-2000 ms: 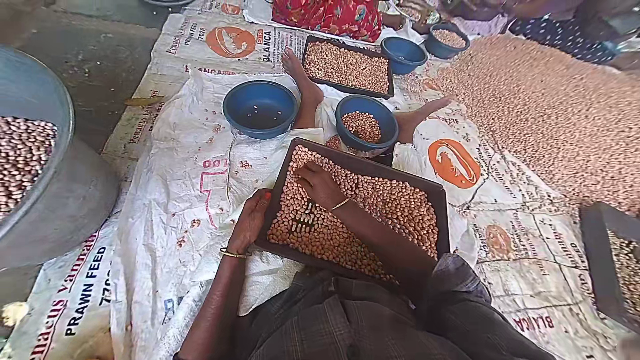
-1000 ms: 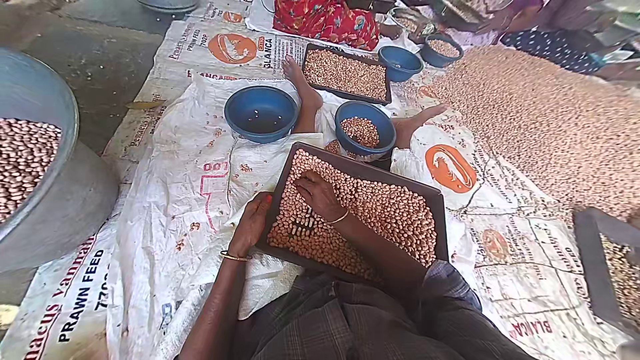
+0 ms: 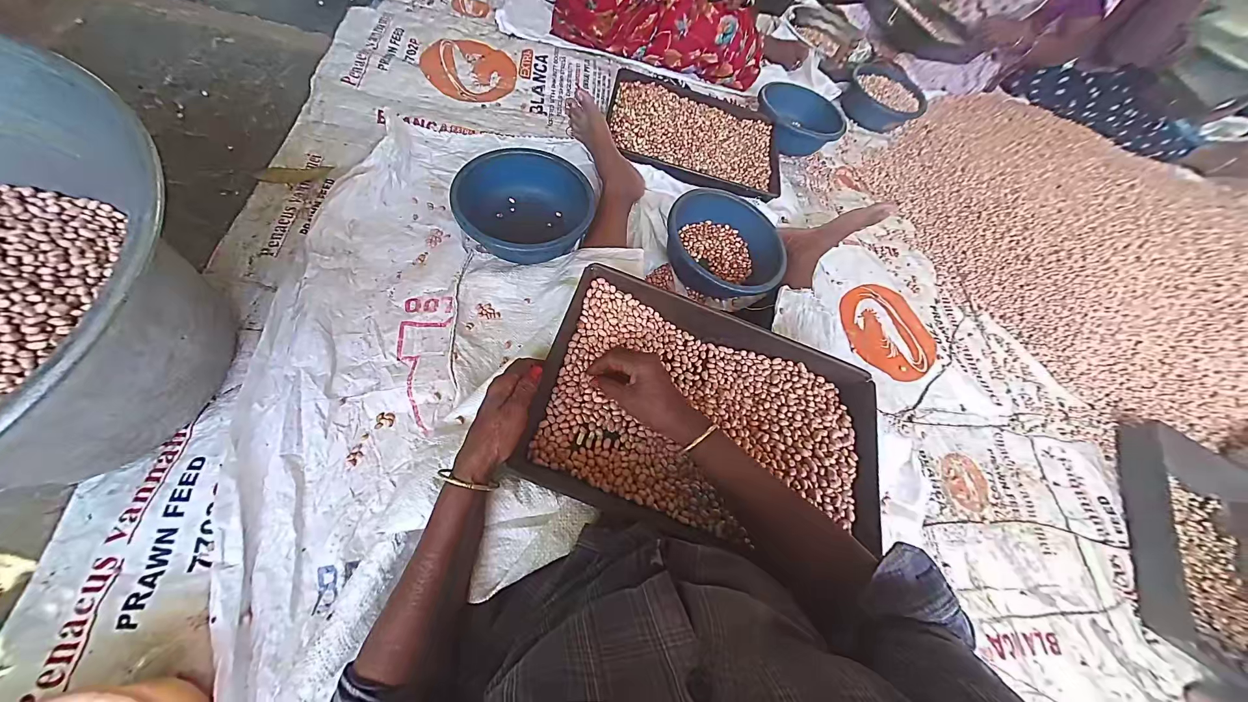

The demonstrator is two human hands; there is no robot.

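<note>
A dark rectangular tray (image 3: 868, 458) full of pinkish shelled nuts, perhaps peanuts, rests tilted across my lap. My left hand (image 3: 504, 414) grips its left rim, the thumb at the edge. Over the left half of the nuts (image 3: 780, 409) is my right hand (image 3: 639, 385), fingertips bunched down at them; whether a nut is pinched there cannot be seen. Just below that hand, a short row of dark and pale slots or pieces shows among the nuts. Beyond the tray stand a blue bowl (image 3: 726, 200) partly filled with reddish nuts and another blue bowl (image 3: 524, 253) with a few small bits.
A large metal tub (image 3: 185, 361) of nuts stands at left. Printed sacks (image 3: 341, 244) cover the ground. A wide nut heap (image 3: 1072, 263) spreads at right, beside another dark tray (image 3: 1150, 526). Ahead are a filled tray (image 3: 777, 175), more blue bowls (image 3: 804, 146) and other seated people.
My right hand has shifted a little over the nuts, staying in the left half of the tray. My left hand has stayed at the tray's left rim.
</note>
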